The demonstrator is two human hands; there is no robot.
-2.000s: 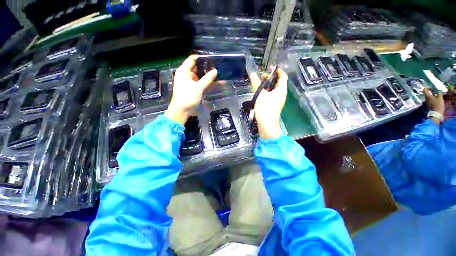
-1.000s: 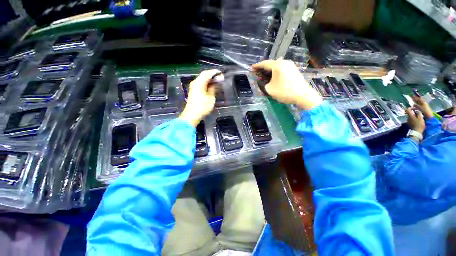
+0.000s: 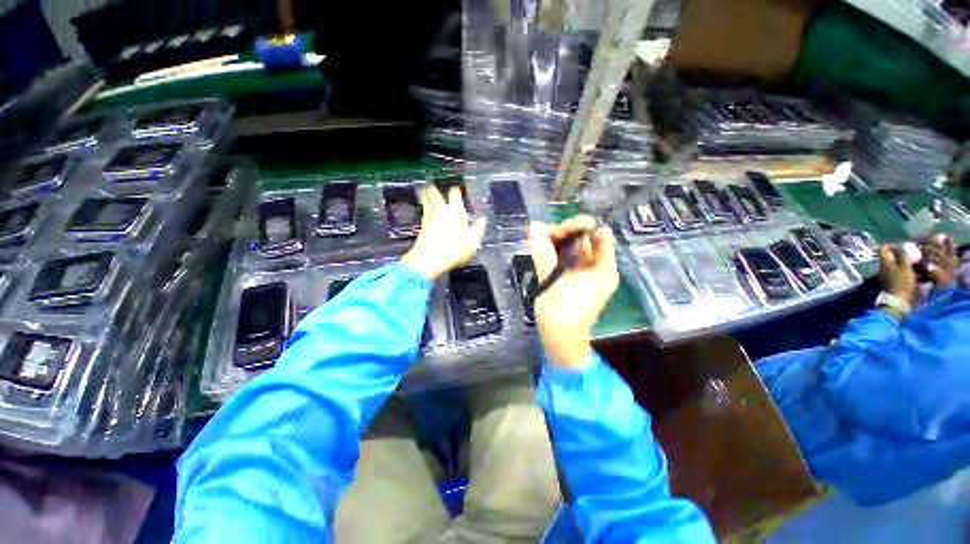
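A clear blister tray (image 3: 226, 345) lies in front of me, with black phone-like devices in two rows of pockets. My left hand (image 3: 445, 239) is over its upper row, fingers spread, fingertips at a device (image 3: 451, 189) in a pocket; whether they grip it I cannot tell. My right hand (image 3: 574, 287) is raised over the tray's right end, fingers closed on dark tweezers (image 3: 562, 261), which are blurred. A device (image 3: 473, 302) lies in the lower row between my hands. My left forearm partly hides other lower-row devices.
Stacked filled trays (image 3: 94, 303) stand at the left. A neighbouring tray (image 3: 691, 319) lies at the right, near another person's hands (image 3: 915, 266). A metal post (image 3: 601, 101) and clear trays stand behind. An open brown carton (image 3: 707, 425) sits below the bench at right.
The device held up by my left hand two seconds ago is no longer raised. My left hand is now at the upper row. My right hand has come back left and down from its outward reach.
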